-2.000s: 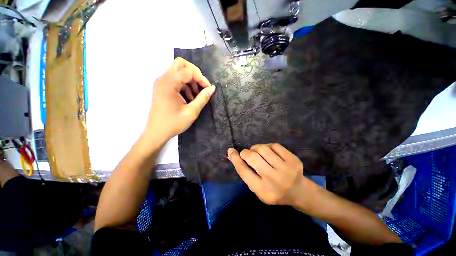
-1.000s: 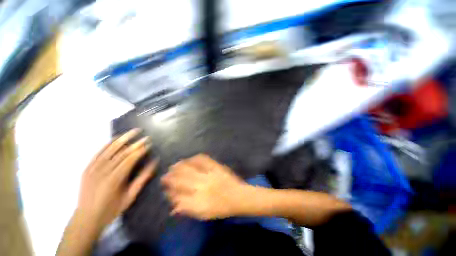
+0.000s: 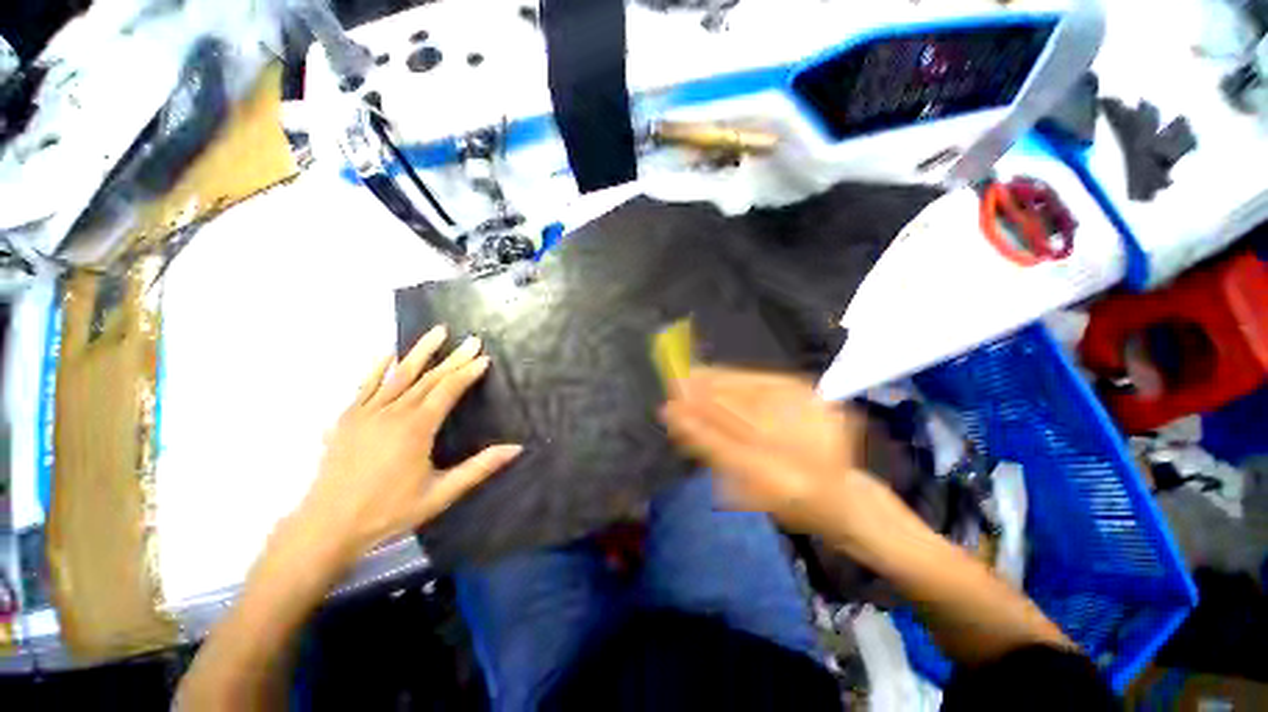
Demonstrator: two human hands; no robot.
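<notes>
A dark garment panel [image 3: 598,403] lies on the white table under the sewing machine's lit needle area [image 3: 498,257], its near edge over the lap. My left hand [image 3: 410,431] lies on the panel's left edge, fingers spread, holding nothing. My right hand [image 3: 765,431] is blurred and above the right part of the panel. It holds a small flat yellow gauge strip [image 3: 676,351], which sticks up from the fingertips. A narrow dark line on the panel shows faintly near my left hand.
A black cloth band [image 3: 587,98] hangs over the machine head. A wooden-handled tool [image 3: 716,138] lies on the machine. Red-handled snips [image 3: 1026,223] lie at right. A blue crate [image 3: 1099,515] stands below. Brown cardboard [image 3: 104,473] is at left.
The view has swung right, showing the machine, snips and crate. My left hand has opened flat on the panel. My right hand has moved right, away from the fold, with the yellow strip now visible.
</notes>
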